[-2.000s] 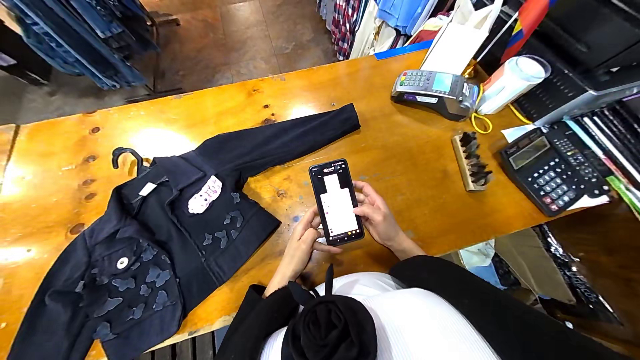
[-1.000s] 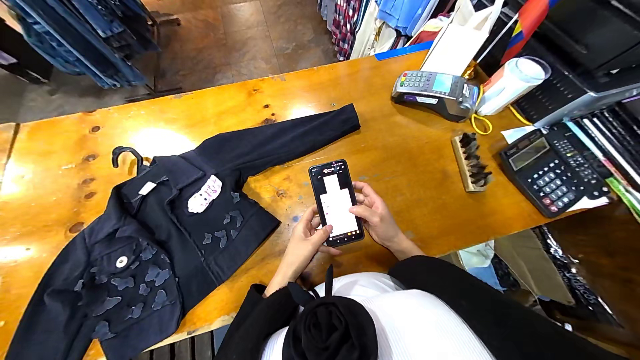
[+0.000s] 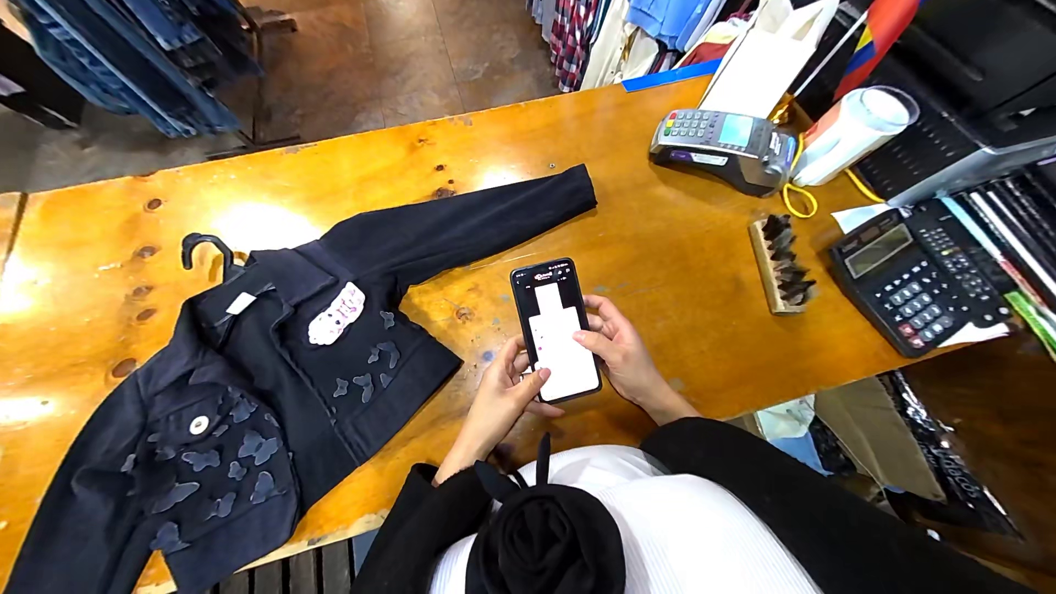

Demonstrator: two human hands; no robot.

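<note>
A smartphone (image 3: 554,334) with a lit screen is held upright between both hands over the wooden counter. My left hand (image 3: 505,392) grips its lower left edge, the thumb over the lower screen. At its right edge is my right hand (image 3: 620,351), with the thumb over the screen's right side. To the left, a dark cropped jacket (image 3: 305,396) lies spread open, with butterfly-shaped appliqués and a white and pink patch (image 3: 337,314). A black hanger (image 3: 208,247) sticks out from its collar.
A card payment terminal (image 3: 722,148), a wooden holder (image 3: 771,276) with dark pieces, a desk calculator (image 3: 916,276) and a white cup-like container (image 3: 858,132) stand at the right. Jeans (image 3: 124,58) and shirts (image 3: 577,37) hang beyond the counter (image 3: 676,247). Folded clothes lie below its near edge.
My left thumb has shifted over the lower part of the phone screen. The phone and the jacket stay in place.
</note>
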